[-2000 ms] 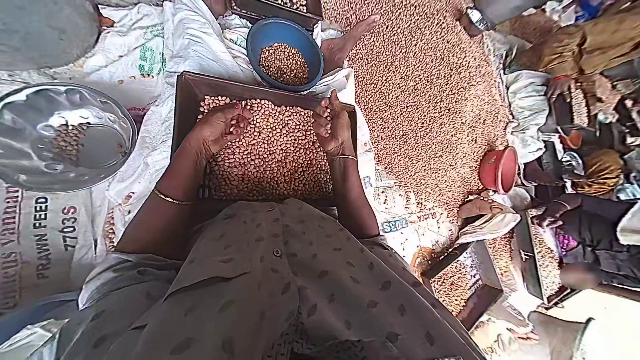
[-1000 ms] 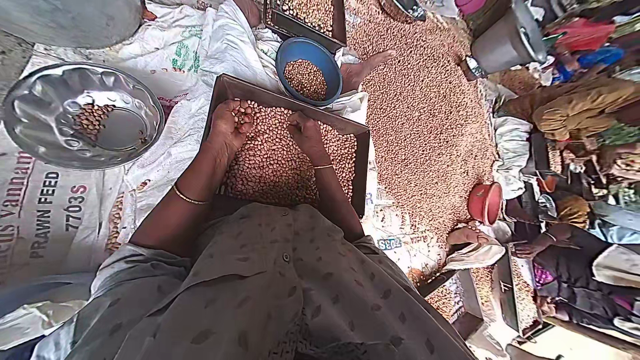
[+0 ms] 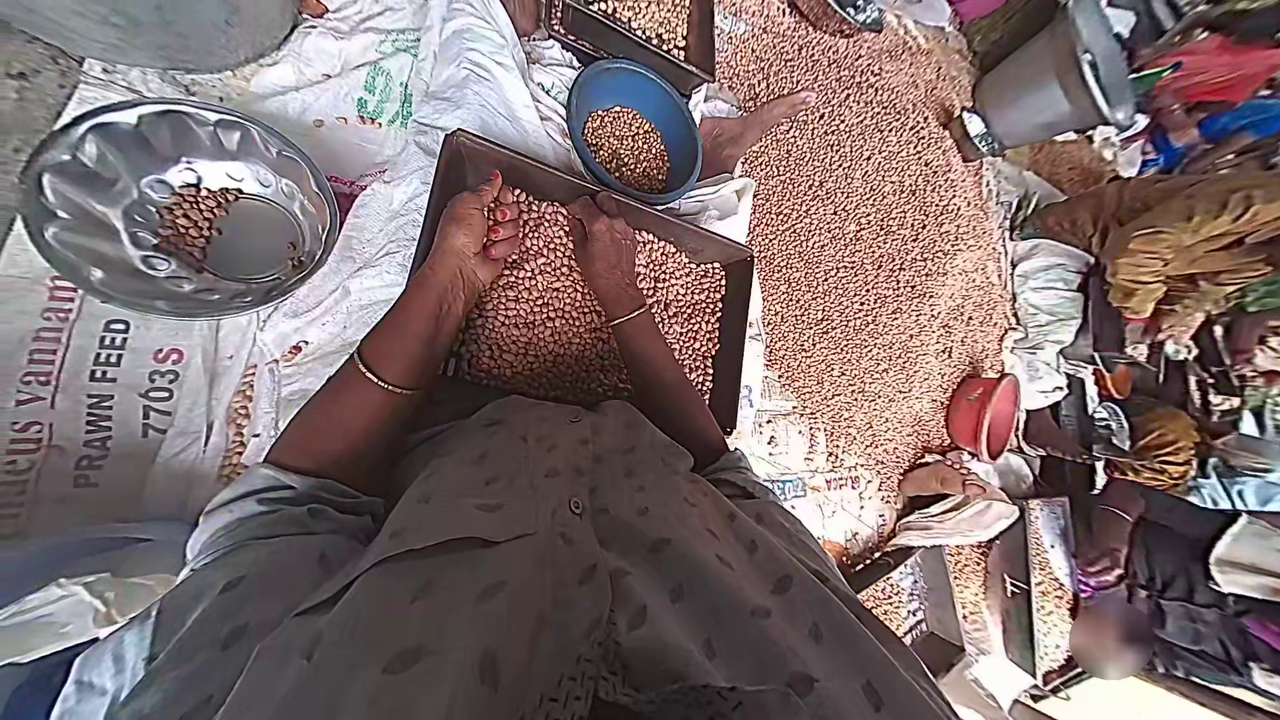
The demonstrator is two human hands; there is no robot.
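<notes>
A dark metal tray (image 3: 738, 330) full of peanut-like kernels (image 3: 545, 320) lies before my lap. My left hand (image 3: 478, 228) is over the tray's left part, palm turned up and fingers curled; whether kernels lie in it is hidden. Over the upper middle, my right hand (image 3: 603, 240) is back up, its fingers bent down at the kernels, with the fingertips hidden. A blue bowl (image 3: 690, 150) holding darker kernels stands against the tray's far edge. At the left, a fluted steel basin (image 3: 300, 190) contains a small heap of kernels.
White printed sacks (image 3: 130, 400) lie under the basin and tray. A broad spread of kernels (image 3: 870, 230) covers the ground at the right, with a red bowl (image 3: 985, 415) and a grey bucket (image 3: 1040, 90) by its edge. Other people sit at the right, near more trays. A bare foot is beside the blue bowl.
Two seconds ago my right hand was near the tray's right side; it has moved left, toward my left hand, and turned back up. The view has shifted.
</notes>
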